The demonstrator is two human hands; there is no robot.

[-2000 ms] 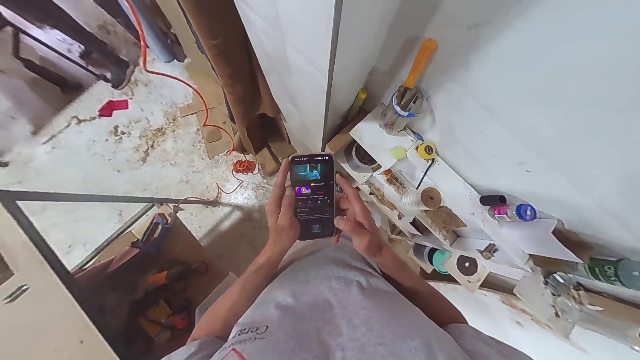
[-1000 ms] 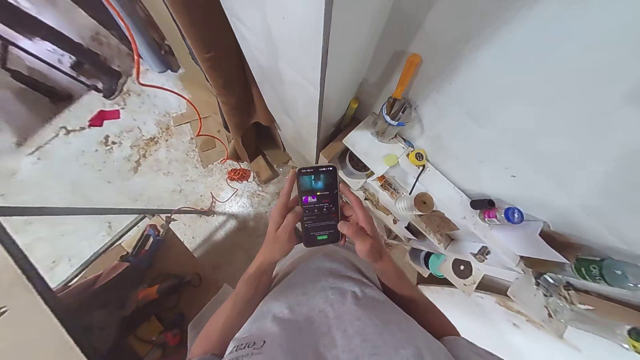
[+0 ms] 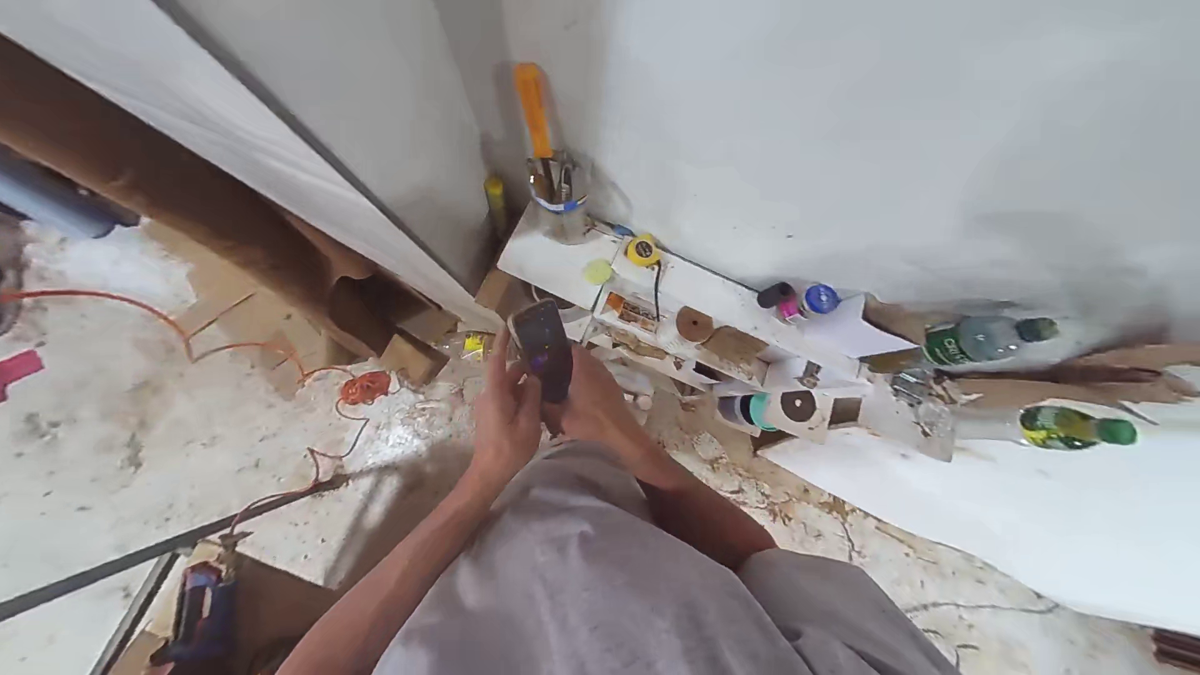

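A smartphone (image 3: 542,352) with a dark, dim screen is held in front of my body near the middle of the view. My left hand (image 3: 506,412) grips its left edge, with fingers at its side and lower part. Behind and to the right of the phone, my right hand (image 3: 595,398) supports it; some of its fingers are hidden by the phone. To the right of both hands is a white shelf (image 3: 712,291) bearing a yellow tape measure (image 3: 643,250) and a jar of tools (image 3: 560,202), among them one with an orange handle (image 3: 532,108).
Plastic bottles (image 3: 970,339) and rolls of tape (image 3: 757,411) lie at the right. An orange cord (image 3: 253,347) runs over the dusty floor at the left, beside a large brown roll (image 3: 169,197). A power tool (image 3: 202,609) rests at the lower left.
The phone's screen was lit and has gone dark. The phone is now tilted, with my right hand further behind it. The view has turned toward the shelf.
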